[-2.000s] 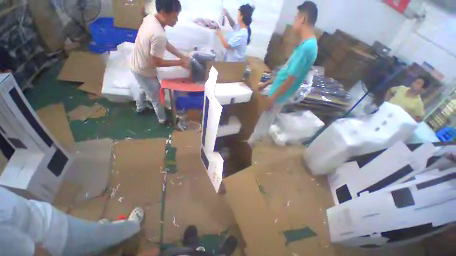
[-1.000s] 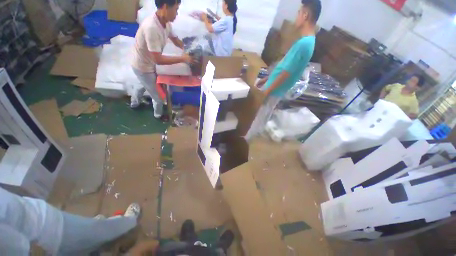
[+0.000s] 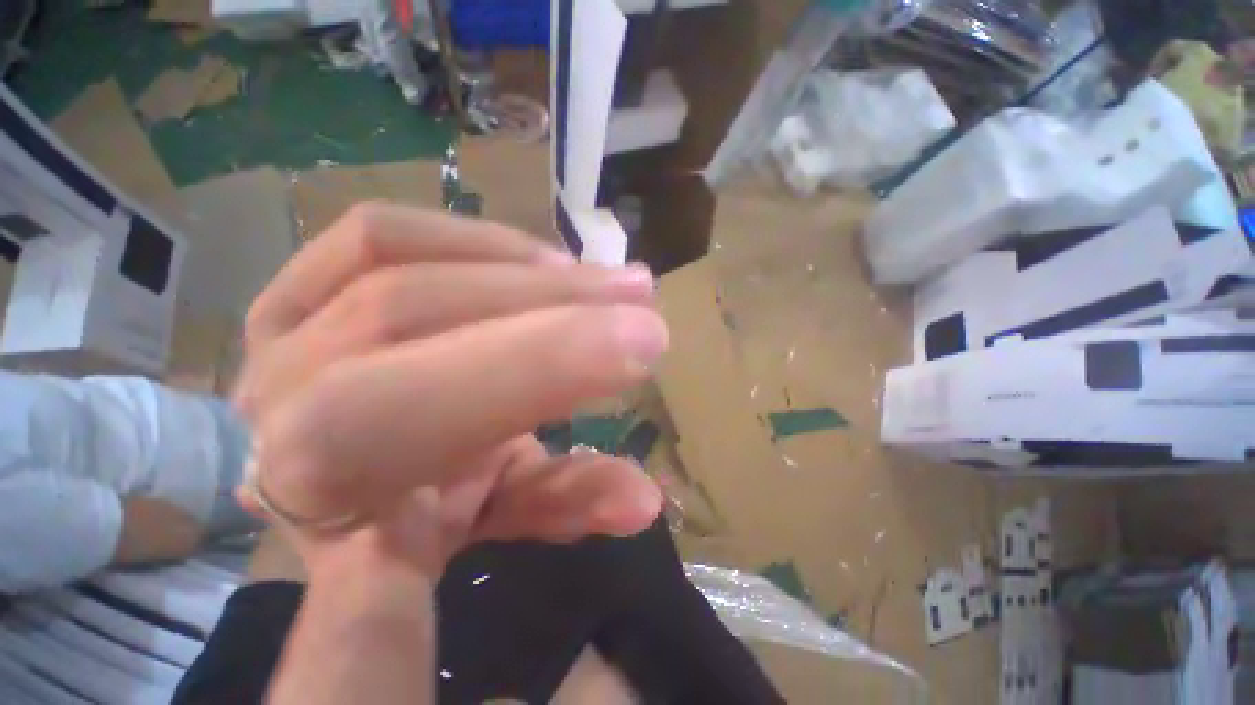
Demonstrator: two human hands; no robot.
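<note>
My left hand (image 3: 441,372) is bare, large and slightly blurred in the middle of the view. Its fingers point right and are bent together, with the thumb apart below them. Nothing shows between them. A thin band shows near its wrist side. My right hand cannot be made out. An open white carton (image 3: 592,110) with black bands and a brown inside stands upright beyond my fingertips, its lower end partly behind them.
White printed cartons (image 3: 1018,413) lie at right, below a white wrapped bundle (image 3: 1046,179). Another carton (image 3: 97,296) stands at left beside a person's pale-trousered leg (image 3: 97,468). Cardboard sheets (image 3: 785,317) cover the floor. Clear film (image 3: 785,620) and cut white pieces (image 3: 1025,592) lie lower right.
The view has tipped downward, so the people at the back are mostly out of frame. My left hand has come up into the middle. My dark-clothed legs now show larger.
</note>
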